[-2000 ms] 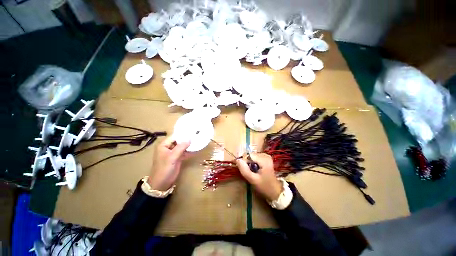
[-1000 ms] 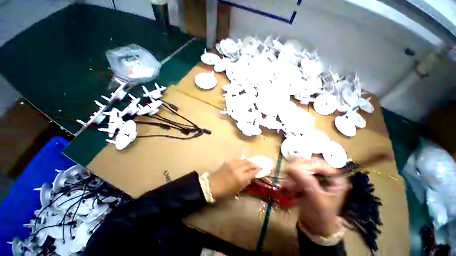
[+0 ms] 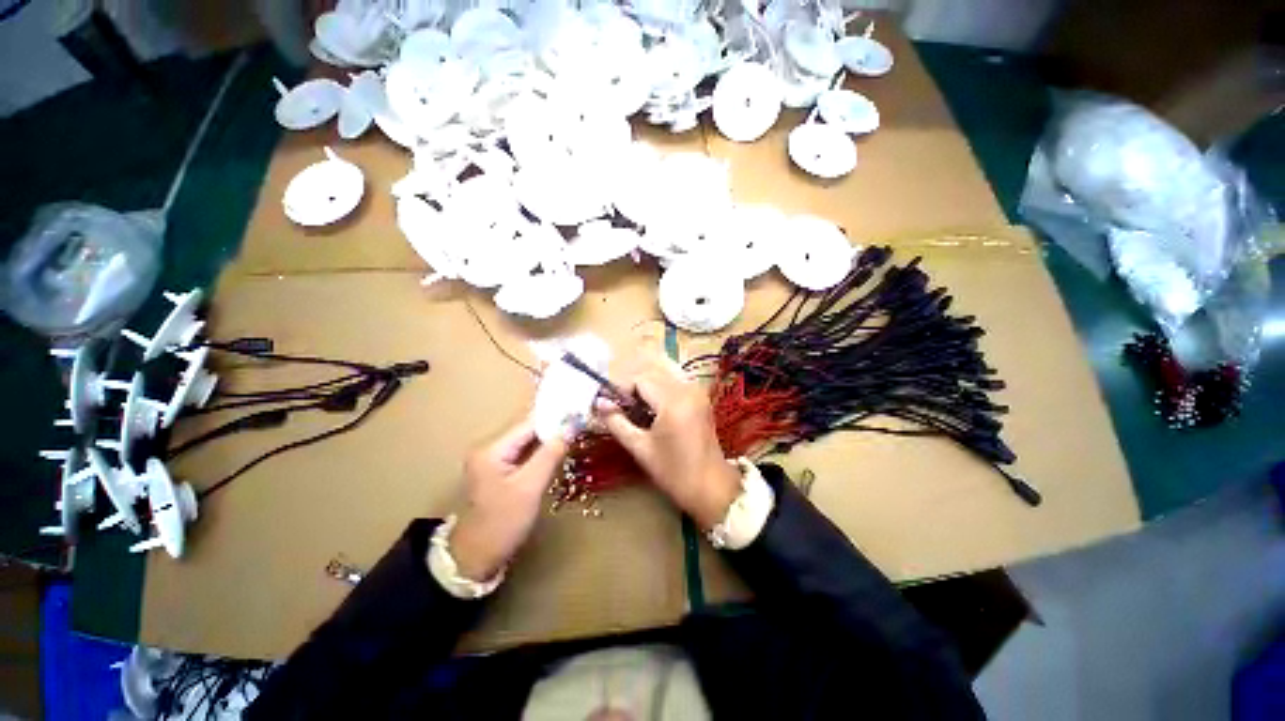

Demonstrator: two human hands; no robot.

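My left hand (image 3: pixel 510 486) holds a white plastic disc (image 3: pixel 569 399) above the cardboard, in front of the disc heap. My right hand (image 3: pixel 662 430) is at the disc's right side and grips a black cable (image 3: pixel 606 383) whose end is against the disc. A thin dark wire runs up and left from the disc. The centre hole is hard to make out. Under and beside my hands lies the fanned bundle of black cables (image 3: pixel 902 369) with red leads (image 3: pixel 754 399) and silvery tips.
A large heap of white discs (image 3: pixel 564 134) fills the back. Wired discs (image 3: pixel 127 437) lie at left with cords. Clear plastic bags lie at left (image 3: pixel 85 268) and right (image 3: pixel 1156 183). A small red-and-black wire bundle (image 3: pixel 1191 383) is at right. A blue crate (image 3: pixel 59 648) shows at lower left.
The view turned left and came back. My hands were apart with a disc and a dark-handled tool; now they meet at a disc, and my right hand holds a black cable against it.
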